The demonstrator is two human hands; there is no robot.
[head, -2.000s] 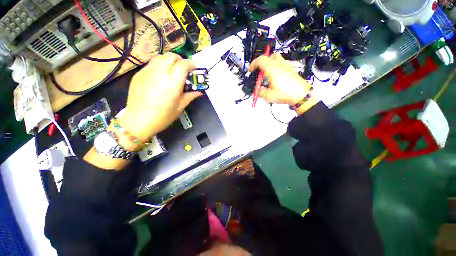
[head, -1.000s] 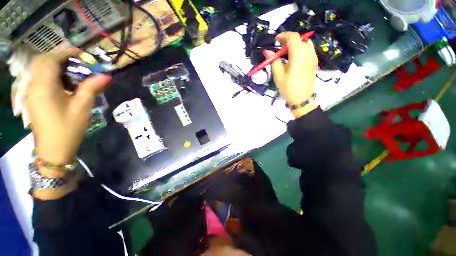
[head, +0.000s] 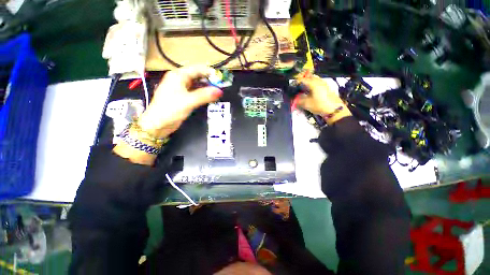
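My left hand (head: 180,102) holds a small circuit board (head: 221,79) between thumb and fingers, above the top edge of the black test fixture (head: 191,147). The board is blurred, with green, white and blue parts. My right hand (head: 319,96) is at the fixture's upper right corner, closed on the red probe (head: 296,101), most of which is hidden. Something black is also at its fingertips; I cannot tell if it is held. The white socket strip (head: 219,131) stands upright at the fixture's centre, with a green fixture board (head: 255,106) to its right.
A heap of black adapters (head: 413,115) lies at the right on white paper. The beige-grey instrument (head: 207,15) with red and black leads stands behind the fixture. A white power strip (head: 124,45) is at its left. A blue crate (head: 19,118) is at the far left.
The view has turned left and the blue crate now shows. My left hand with the board is now nearer the fixture's middle. My right hand has moved from the heap to the fixture's right corner.
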